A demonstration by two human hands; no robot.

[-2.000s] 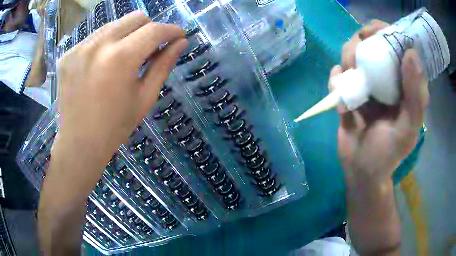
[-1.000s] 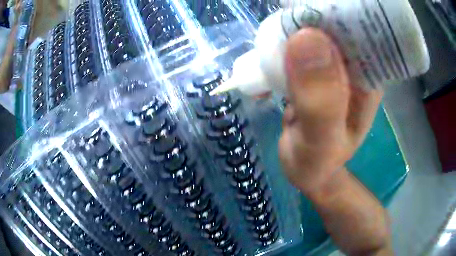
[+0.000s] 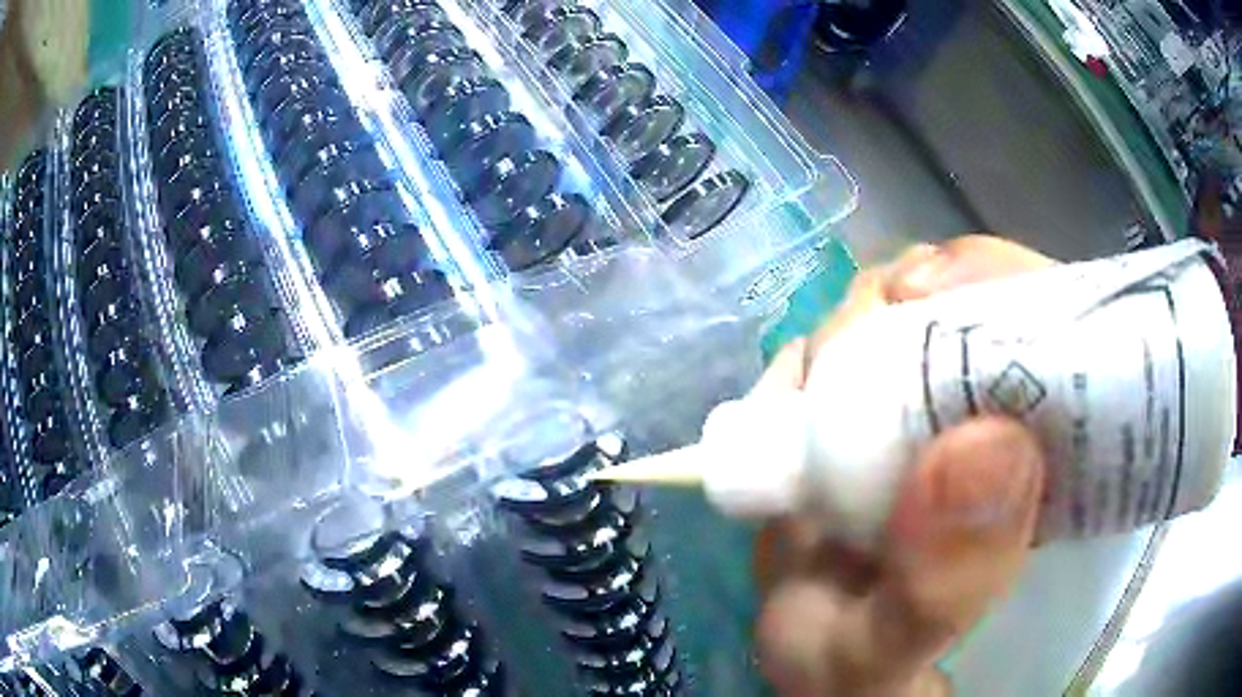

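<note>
My right hand [image 3: 913, 545] holds a white squeeze bottle [image 3: 1090, 395] on its side, with dark print and a diamond mark on the label. Its thin pale yellow nozzle [image 3: 657, 470] points left. The tip is at the top end of a row of glossy black round parts [image 3: 593, 586] in a clear tray [image 3: 708, 545]; I cannot tell whether it touches them. More rows stand to the left in the same tray. My left hand is not clearly in view; a blurred skin-toned patch shows at the top left corner.
Another clear tray [image 3: 817, 191] with several rows of black parts lies beyond, meeting the near tray along a bright plastic edge. A bit of green surface shows between tray and hand. A blue object [image 3: 776, 41] and a dark rounded shape are at the top, with grey floor at right.
The view has shifted, showing more of the far tray. My right hand brought the bottle from the right to the row's top end. My left hand has left the near tray.
</note>
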